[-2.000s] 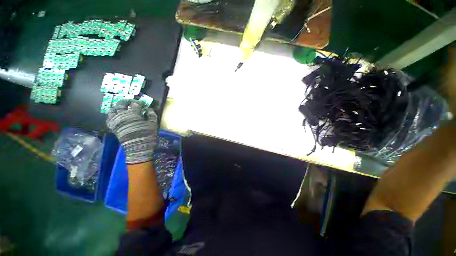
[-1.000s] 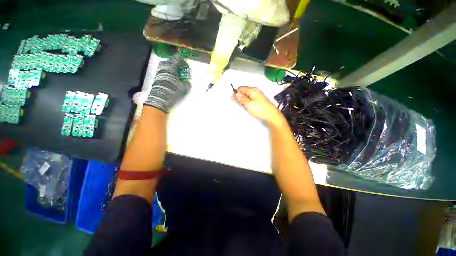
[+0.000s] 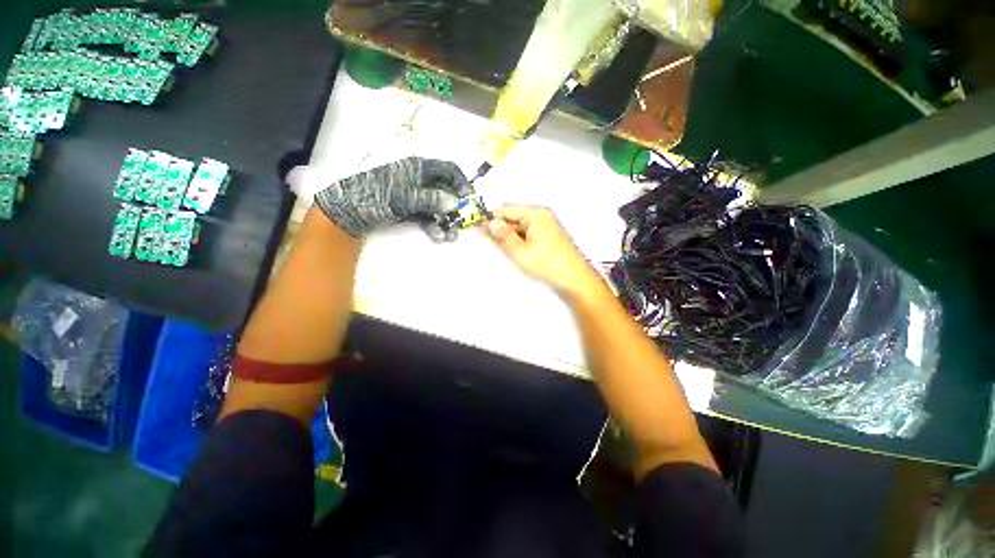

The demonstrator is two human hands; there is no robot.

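My left hand [image 3: 398, 197], in a grey-black striped knit glove, holds a small circuit board [image 3: 470, 211] at its fingertips over the white work sheet [image 3: 436, 286]. The board shows blue and yellow parts. My right hand [image 3: 531, 242], bare, pinches a short black cable at the board's right side; most of the cable is hidden by the fingers. The dark tip [image 3: 481, 171] of the pale slanting soldering arm [image 3: 553, 65] is just above the board. Whether it touches is not clear.
Green-white circuit boards [image 3: 166, 180] lie in groups on the black mat [image 3: 251, 120] at left. A black cable heap [image 3: 715, 267] spills from a clear plastic bag [image 3: 873, 338] at right. A small green board [image 3: 427, 82] lies by the brown stand [image 3: 436, 33]. Blue bins [image 3: 164, 425] stand at lower left.
My left hand has gone from the board groups to the sheet's top left, then right to below the tip. My right hand has come in from the right with a cable, now at the board.
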